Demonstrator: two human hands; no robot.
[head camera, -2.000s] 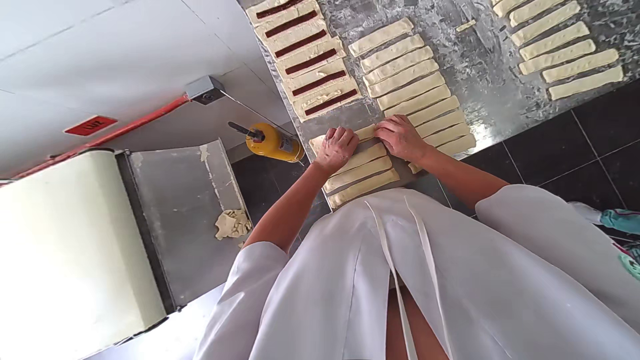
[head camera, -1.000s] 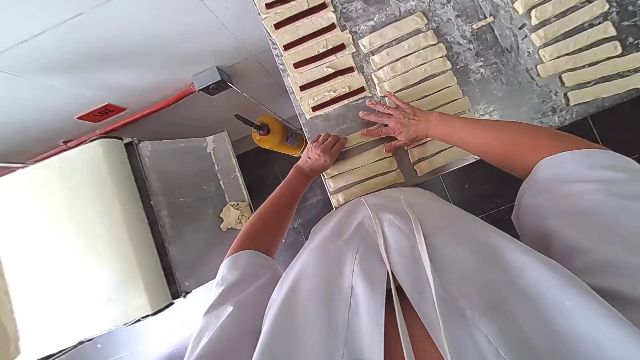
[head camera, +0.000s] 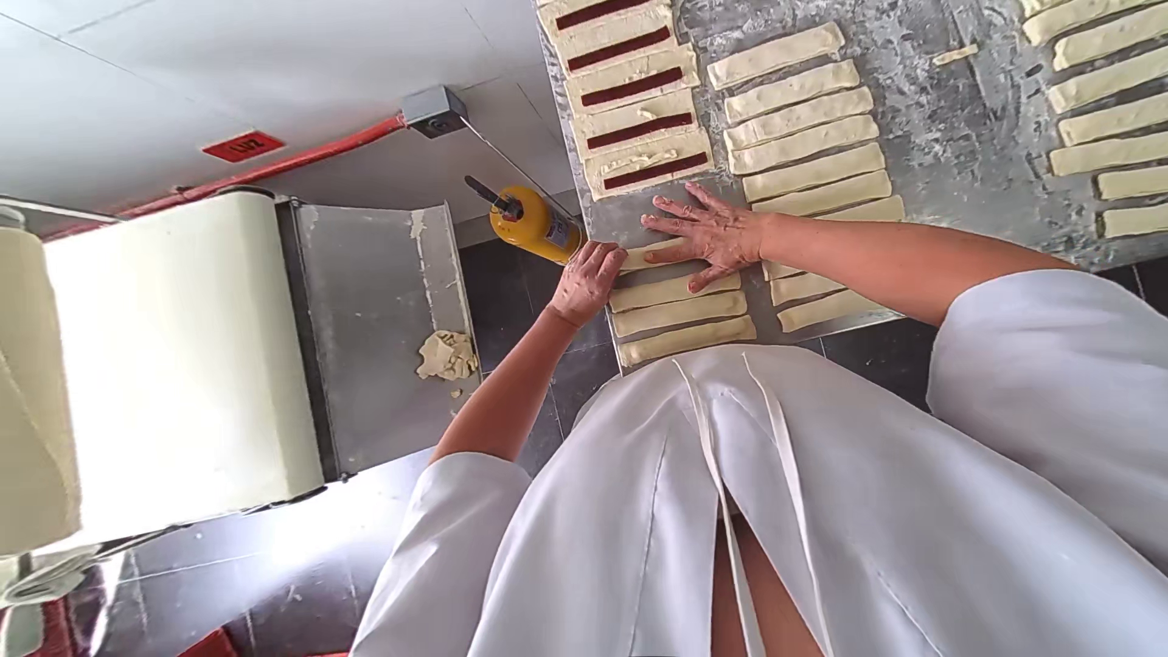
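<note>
My right hand lies with spread fingers over a rolled dough strip near the corner of the metal table. My left hand touches the left end of that strip, its fingers bent; whether it grips the dough is unclear. Below lie several finished-looking dough rolls side by side. Above are flat dough pieces, each with a dark red filling strip. A column of plain dough rolls runs to the right, partly hidden by my right forearm.
More dough rolls lie at the far right of the floured metal table. A yellow fire extinguisher stands left of the table. Farther left is a machine with a pale belt and a metal tray holding dough scraps.
My right hand has gone from bent fingers near the dough to a spread palm over it. My left hand has shifted to the strip's left end.
</note>
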